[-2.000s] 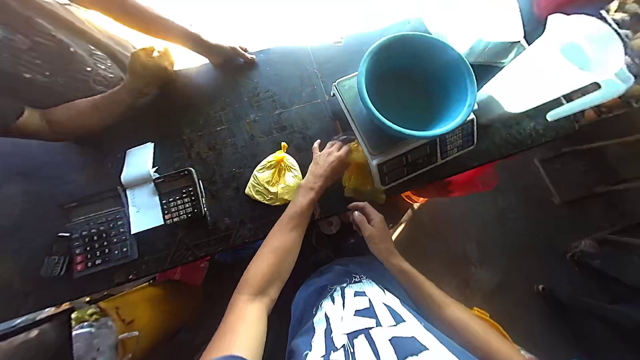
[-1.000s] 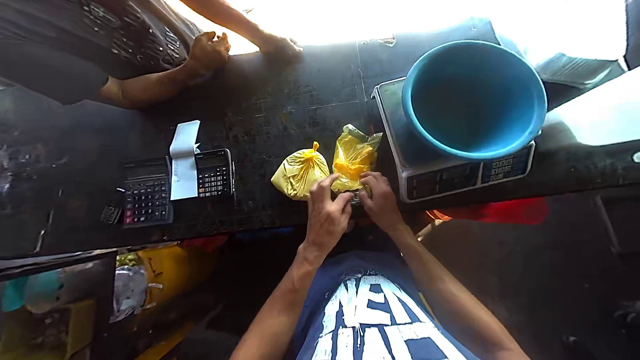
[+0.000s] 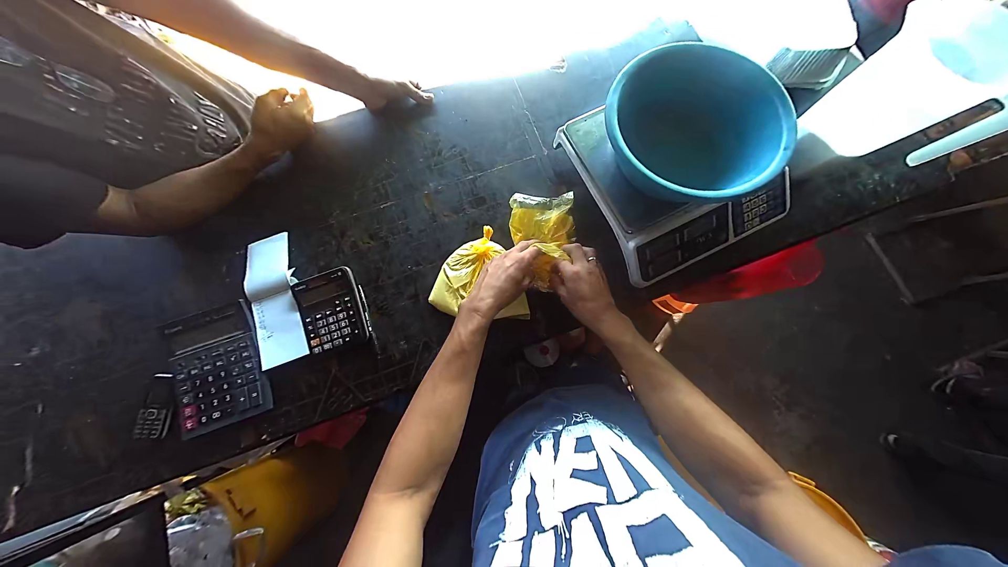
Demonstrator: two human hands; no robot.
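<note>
Both of my hands are at a yellow plastic bag (image 3: 543,220) near the front edge of the dark table. My left hand (image 3: 504,277) pinches its gathered plastic from the left, and my right hand (image 3: 581,285) grips it from the right. The bag's crinkled, paler end lies beyond my fingers; the part beneath them is partly hidden. A knotted yellow plastic bag with pale contents (image 3: 457,276) rests on the table beside my left hand, which covers part of it.
At right, a blue plastic basin (image 3: 701,126) sits on a digital scale (image 3: 642,236). Two calculators (image 3: 216,374) flank a paper pad (image 3: 279,323) at left; a small keypad device (image 3: 152,421) lies beside them. Across the table a person (image 3: 189,181) rests a hand on its far edge. Stacked clear containers (image 3: 811,67) stand behind.
Two seconds ago my right hand was off the yellow bag, near the table edge; now both hands grip its plastic. The other bag stays beside it. The view has shifted.
</note>
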